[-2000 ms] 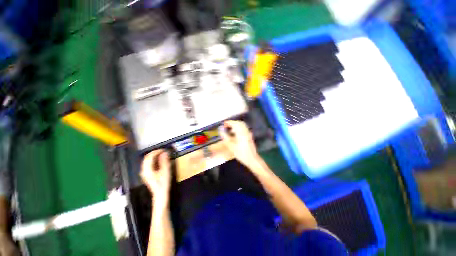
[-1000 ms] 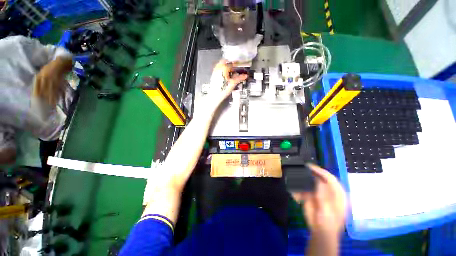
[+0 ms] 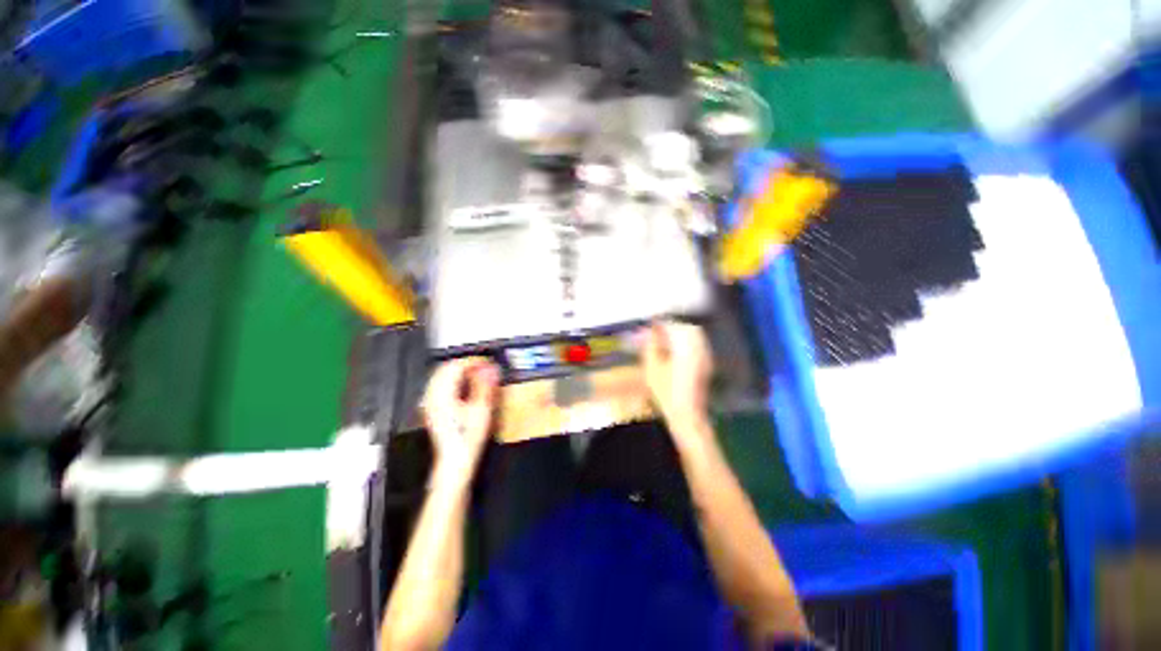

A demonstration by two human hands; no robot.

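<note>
The picture is blurred. My left hand (image 3: 461, 404) is at the left end of the press's front panel (image 3: 535, 361), fingers and thumb apart. My right hand (image 3: 676, 365) is at the right end. Both hands cover the spots at the panel ends, and no part shows in either. The red emergency stop (image 3: 577, 354) shows between them. The fixture (image 3: 555, 176) stands on the silver-grey base plate (image 3: 502, 282) below the press head (image 3: 531, 95). Whether a part sits in the fixture cannot be told.
Yellow light curtain bars (image 3: 350, 271) flank the plate. A blue tray (image 3: 792, 404) at right holds rows of black parts (image 3: 879, 248) on white liner. A lower blue crate (image 3: 964, 591) is at bottom right. A brown cardboard strip (image 3: 560, 410) lies below the panel. Another person's arm (image 3: 38, 333) is at far left.
My left hand has moved back from the fixture to the panel's left end. My right hand no longer shows the black part and has moved to the panel's right end. The view has shifted.
</note>
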